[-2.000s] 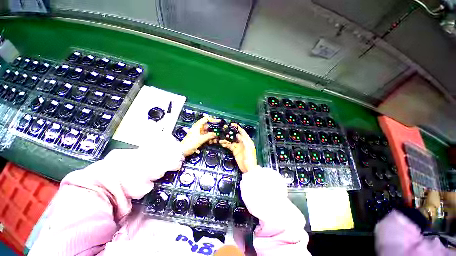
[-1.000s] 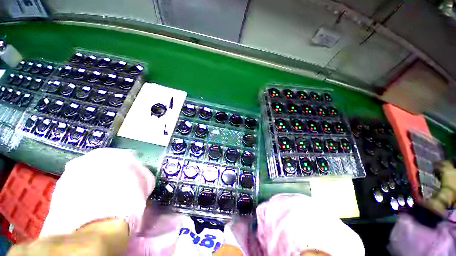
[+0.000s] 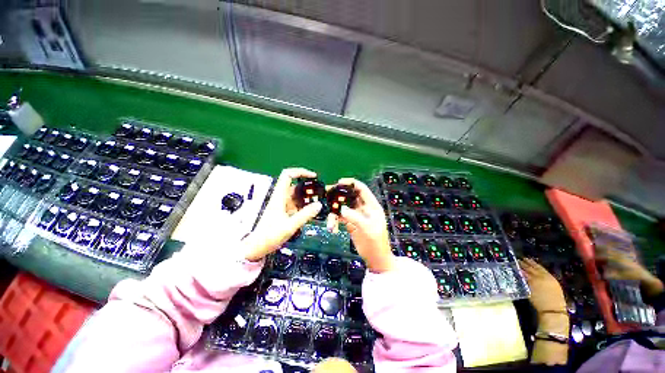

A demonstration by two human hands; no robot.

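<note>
My left hand (image 3: 281, 213) holds a round black watch body (image 3: 309, 191) by its edge. My right hand (image 3: 362, 222) holds a second watch body (image 3: 341, 198) beside it. Both faces show small orange-red and yellowish lights. Both hands are raised over the upper part of the centre blister tray (image 3: 315, 234), which holds rows of black units. My hands and sleeves hide part of that tray.
Left blister trays (image 3: 138, 173) hold dark units. A white sheet (image 3: 206, 211) bears one black unit. The right tray (image 3: 430, 170) shows red and green lights above a yellow pad (image 3: 487, 331). Another person's hand (image 3: 545, 299) is beside it. A red-orange crate (image 3: 40, 317) is low left.
My hands were low and apart one second ago; now they are raised together, each holding a watch body. The neighbour's hand has come beside the right tray. The view has tilted up.
</note>
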